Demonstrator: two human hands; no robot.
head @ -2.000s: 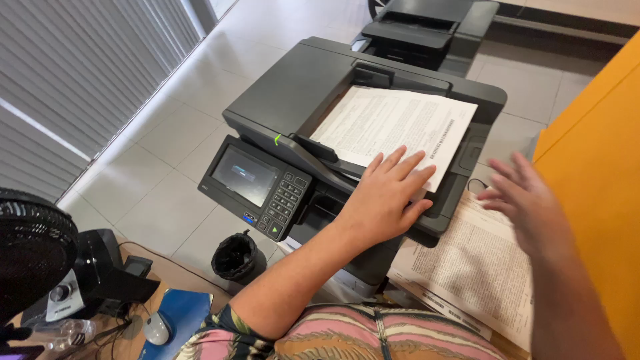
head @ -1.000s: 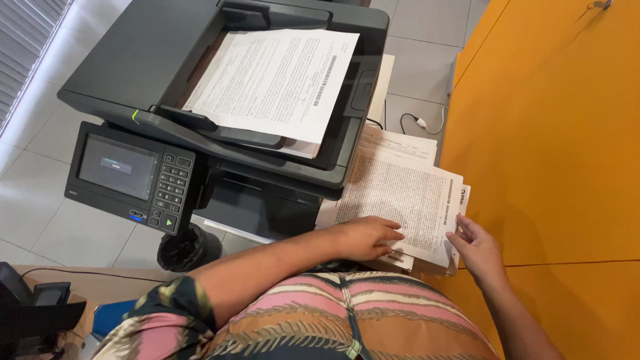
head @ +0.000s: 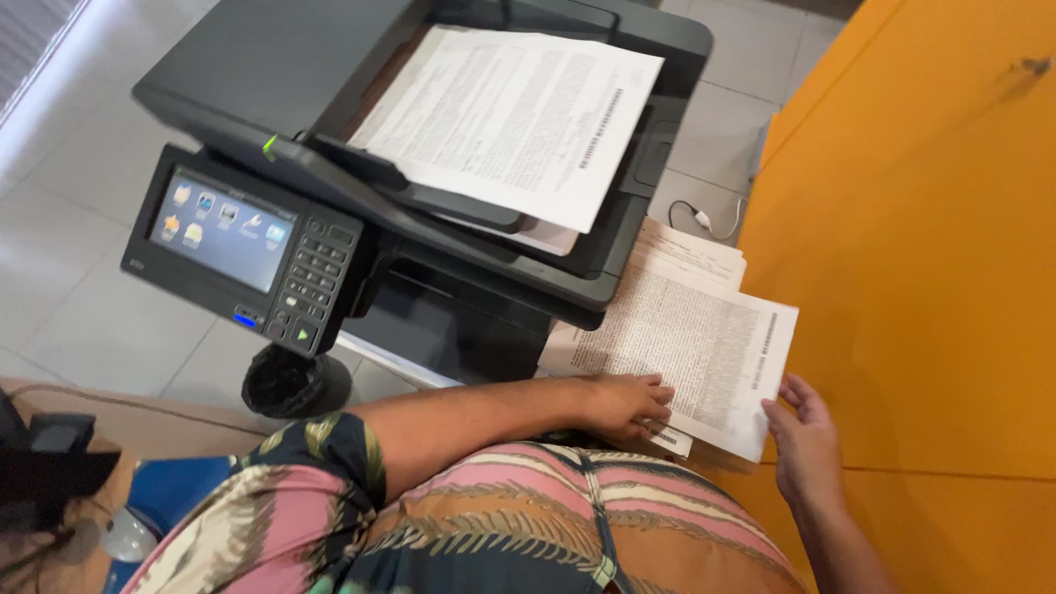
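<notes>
Printed sheets lie in a stack to the right of a dark multifunction printer. My left hand rests on the near edge of the stack, fingers spread a little. At the stack's right edge is my right hand, its thumb and fingers around the edge of the top sheet; how firmly they hold it cannot be told. More printed paper lies in the printer's document feeder, its top sheet skewed over the tray. The control panel's touchscreen is lit and shows icons.
A black waste bin stands on the tiled floor below the panel. Orange cabinets rise close on my right. A cable with a white connector lies behind the stack. At the lower left are a computer mouse and a blue folder or mat.
My left hand has moved from the paper in the feeder to the side stack, and my right hand has come to that stack's edge. The screen now shows icons. The view has shifted.
</notes>
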